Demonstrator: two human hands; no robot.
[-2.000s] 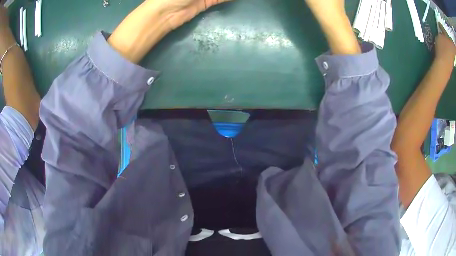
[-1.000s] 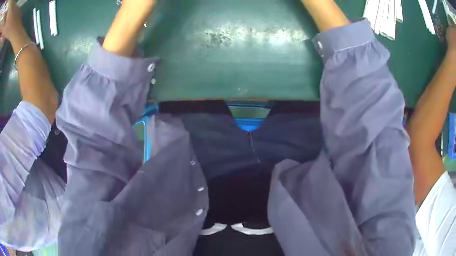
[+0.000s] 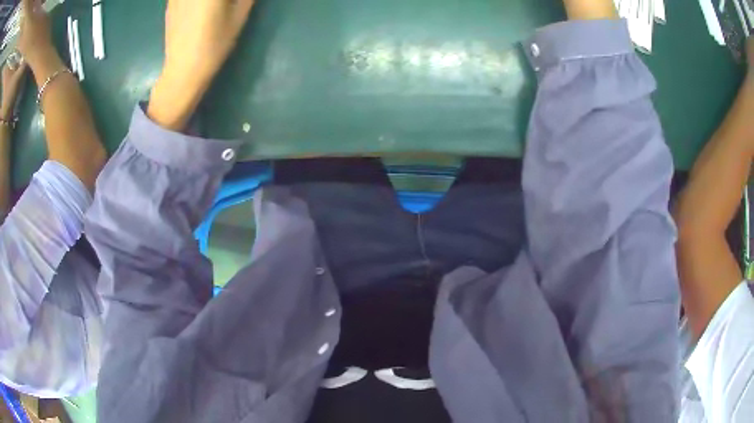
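Note:
The dark green tabletop [image 3: 372,91] lies in front of me. My left hand [image 3: 207,21] is at the top edge, left of centre; its fingers are cut off by the frame, so whether it holds anything cannot be seen. My right hand is beyond the top edge; only the wrist shows above the cuff. White strips [image 3: 640,21] lie in a fanned heap at the top right, beside my right cuff, cut off by the edge.
At the left, two thin white strips [image 3: 76,48] and another strip [image 3: 97,31] lie near a person's forearm with a bracelet [image 3: 66,107]. At the right is another person's arm [image 3: 711,215]. More white strips [image 3: 711,21] lie at the upper right. A blue stool [image 3: 236,194] shows below the table edge.
My left hand has come back from the top centre towards the left. My right hand has passed out of the picture at the top, and its cuff now sits nearer the strip heap.

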